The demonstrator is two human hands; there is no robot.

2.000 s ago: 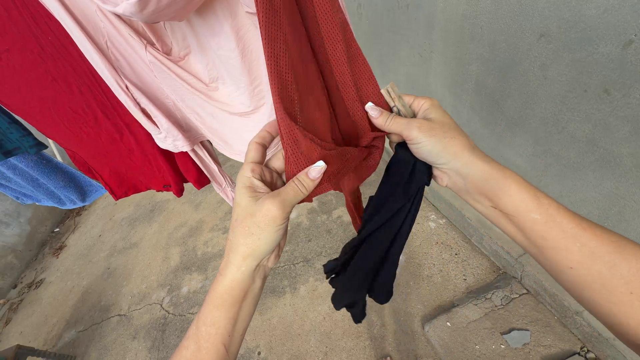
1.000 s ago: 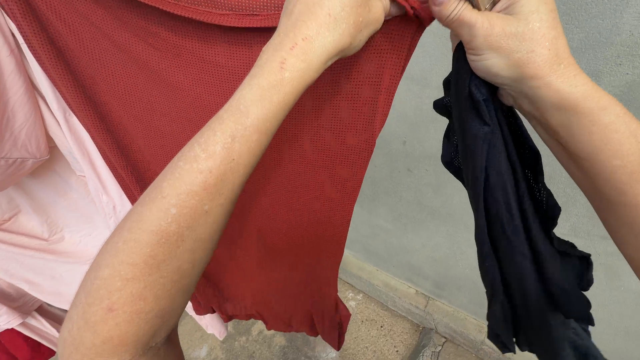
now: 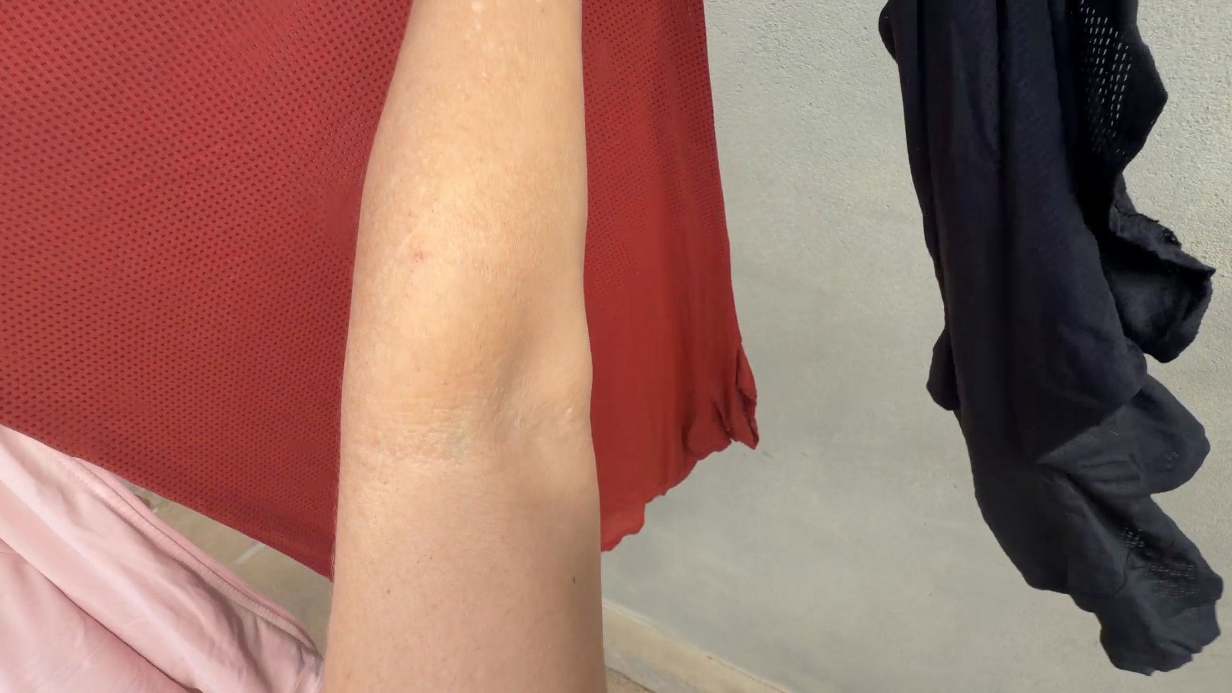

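My left forearm and elbow rise through the middle of the head view, in front of a red mesh garment (image 3: 192,212) that hangs spread out. The left hand is beyond the top edge, so its hold is hidden. A black garment (image 3: 1020,250), partly of mesh fabric, hangs in loose folds at the right. Its upper end runs out of view at the top. My right hand is also out of view. A gap with wall behind separates the red garment from the black one.
Pink fabric (image 3: 106,587) hangs at the lower left, behind the red garment. A grey plastered wall (image 3: 828,289) stands behind, with a pale ledge (image 3: 674,654) along its foot. A bit of concrete floor shows low at the left.
Both hands have gone up out of the frame; one second ago they were at its top edge, the right with a clothespin and the black garment. The red garment, bunched two seconds ago, is spread out.
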